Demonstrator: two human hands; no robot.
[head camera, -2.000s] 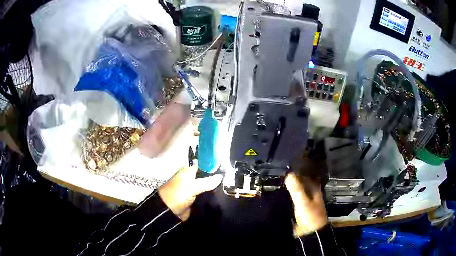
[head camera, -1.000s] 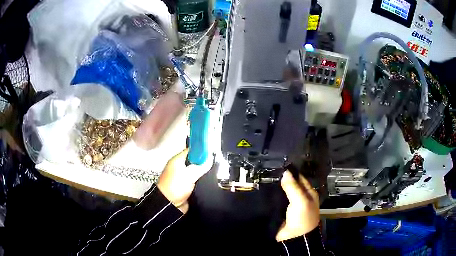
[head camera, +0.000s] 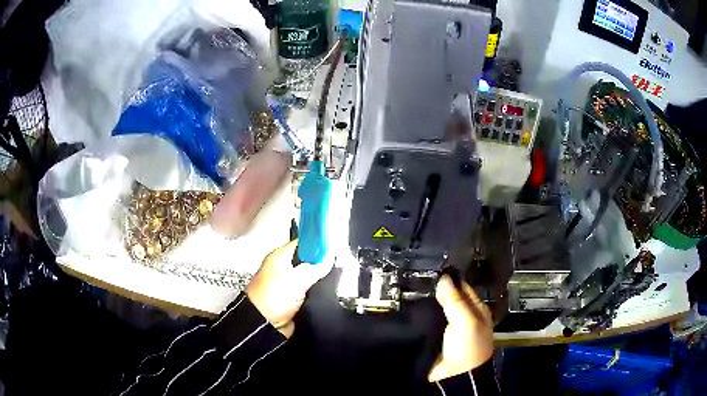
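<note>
A black garment (head camera: 356, 340) lies at the table's front edge, under the head of the grey button sewing machine (head camera: 415, 193). My left hand (head camera: 283, 286) grips the garment left of the shiny clamp parts (head camera: 376, 295), just below a turquoise handle (head camera: 313, 216). My right hand (head camera: 463, 325) grips the garment right of the clamp, thumb on top. The fingers of both hands are partly hidden in or under the dark cloth. The spot under the clamp is too dark to make out.
Loose gold buttons (head camera: 167, 220) and plastic bags (head camera: 167, 116) lie at left beside a pinkish block (head camera: 250, 193). A control panel (head camera: 505, 117), a metal feeder (head camera: 539, 282) and a green bowl feeder (head camera: 676, 234) stand at right. A blue crate (head camera: 616, 367) is below the table edge.
The view shifts slightly between frames. My right hand has moved a little left and nearer the clamp since the earliest frame. My left hand stays beside the turquoise handle.
</note>
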